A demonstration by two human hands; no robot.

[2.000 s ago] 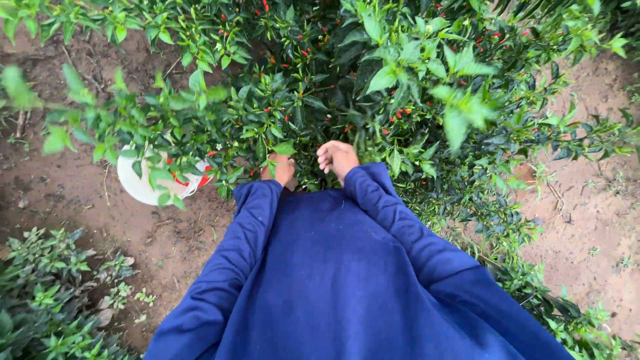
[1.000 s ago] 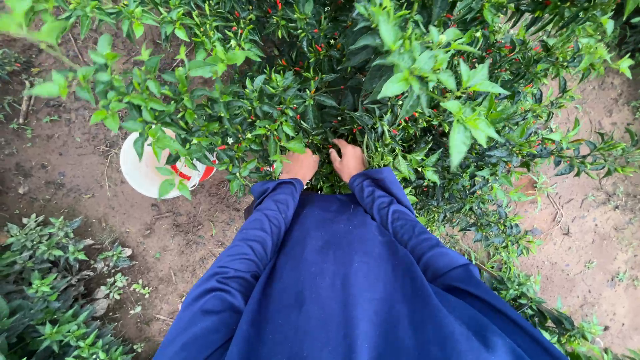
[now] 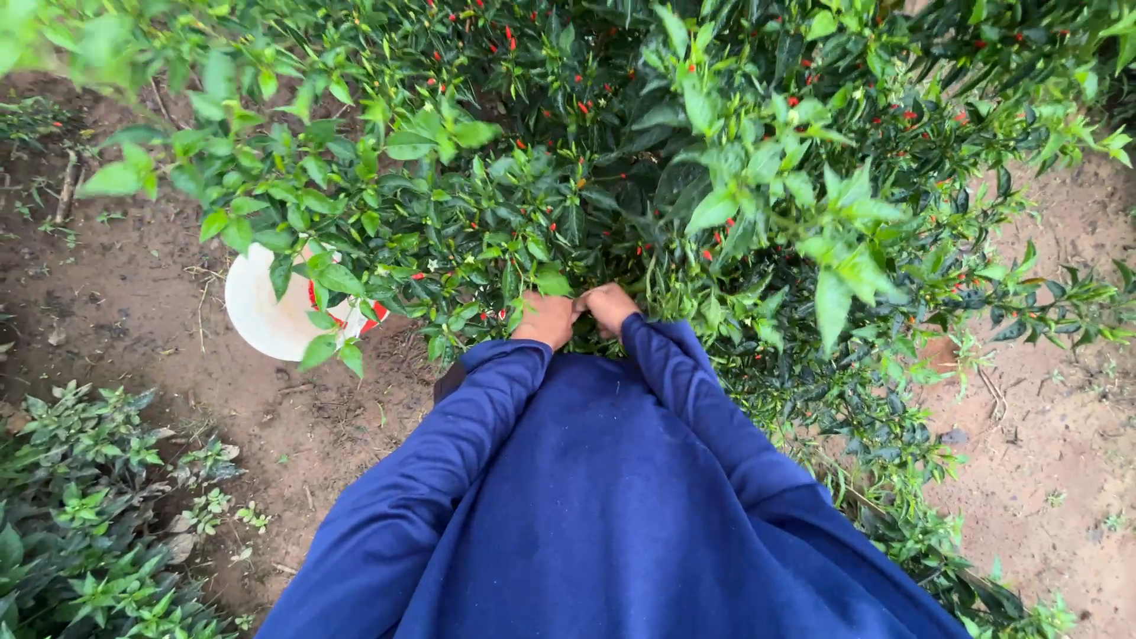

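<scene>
My left hand (image 3: 545,319) and my right hand (image 3: 609,307) are close together at the near edge of a leafy chili plant (image 3: 586,204), just beyond the blue cloth over my body. Their fingertips meet or nearly meet among the leaves, and what they may hold is hidden. A green leaf (image 3: 552,280) lies just past my left hand. Small red chilies, such as one red chili (image 3: 707,255) right of my hands, dot the plant. Left of my hands a white round container (image 3: 266,311) with red on its right part shows partly under leaves.
Brown soil (image 3: 133,302) lies to the left, with a dry stick (image 3: 67,186) on it. A lower leafy plant (image 3: 80,515) fills the bottom left corner. Bright leafy branches (image 3: 834,293) rise close to the camera on the right, with more bare soil (image 3: 1065,426) beyond.
My hands, slightly apart one second ago, are now closer together, fingertips nearly touching. They stay at the near side of the chili plant.
</scene>
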